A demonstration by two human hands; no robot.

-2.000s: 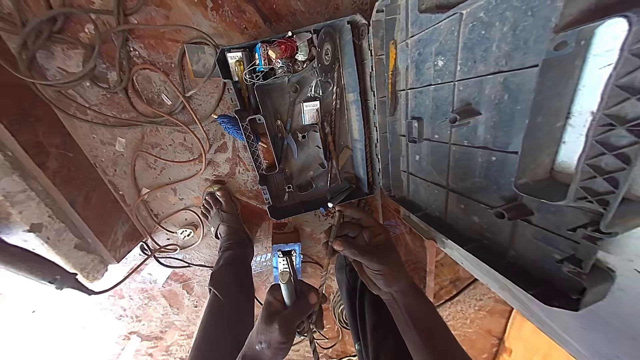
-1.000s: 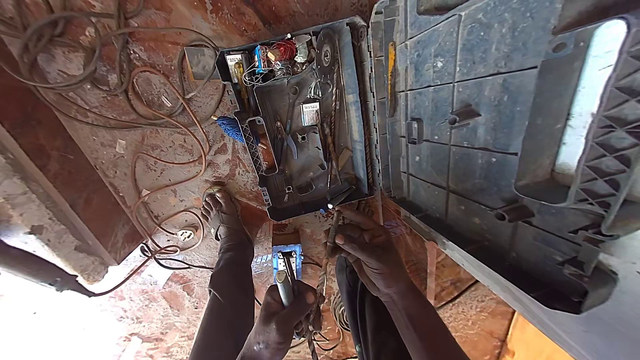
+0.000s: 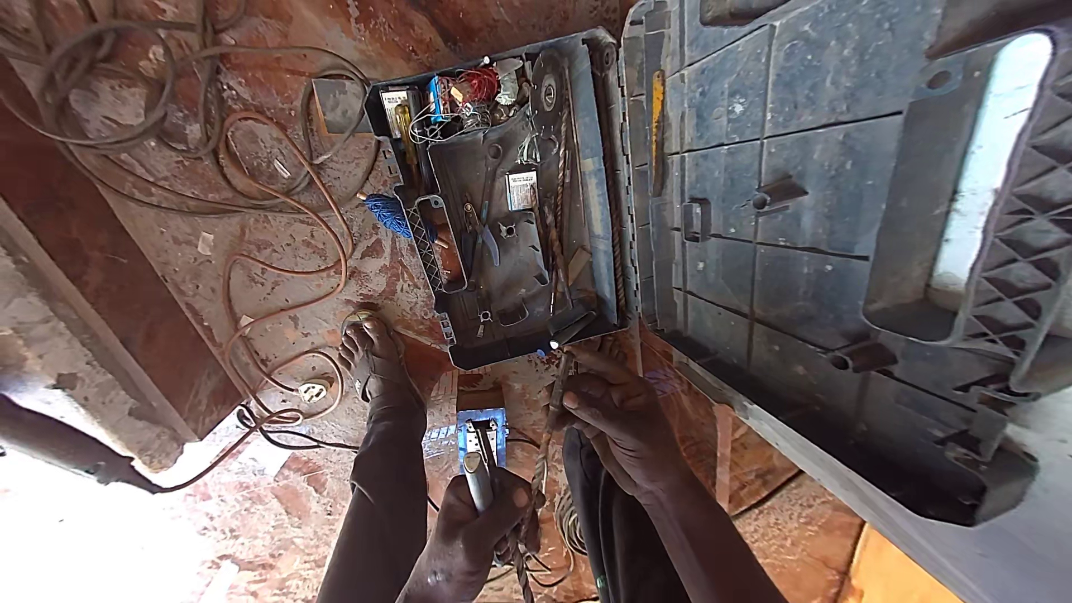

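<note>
My left hand [image 3: 473,523] is closed around a grey-handled metal tool [image 3: 477,477], perhaps pliers, its tip over a blue box [image 3: 494,425] on the floor. My right hand [image 3: 624,427] grips the upper part of a long, thin, brown rod [image 3: 546,448], twisted like a long drill bit. The rod's lower end passes beside my left hand; whether those fingers touch it is unclear. Just beyond both hands lies an open black plastic toolbox [image 3: 494,356] holding pliers [image 3: 486,239], a grinding disc [image 3: 548,90], wires [image 3: 477,86] and small boxes.
The toolbox's large lid [image 3: 825,184] lies open at the right. A yellow-handled tool [image 3: 657,117] rests along its edge. Coiled cables [image 3: 126,109] and an orange cord [image 3: 345,260] with a plug [image 3: 314,390] lie on the left floor, near a sandalled foot [image 3: 368,352] and blue string [image 3: 387,215].
</note>
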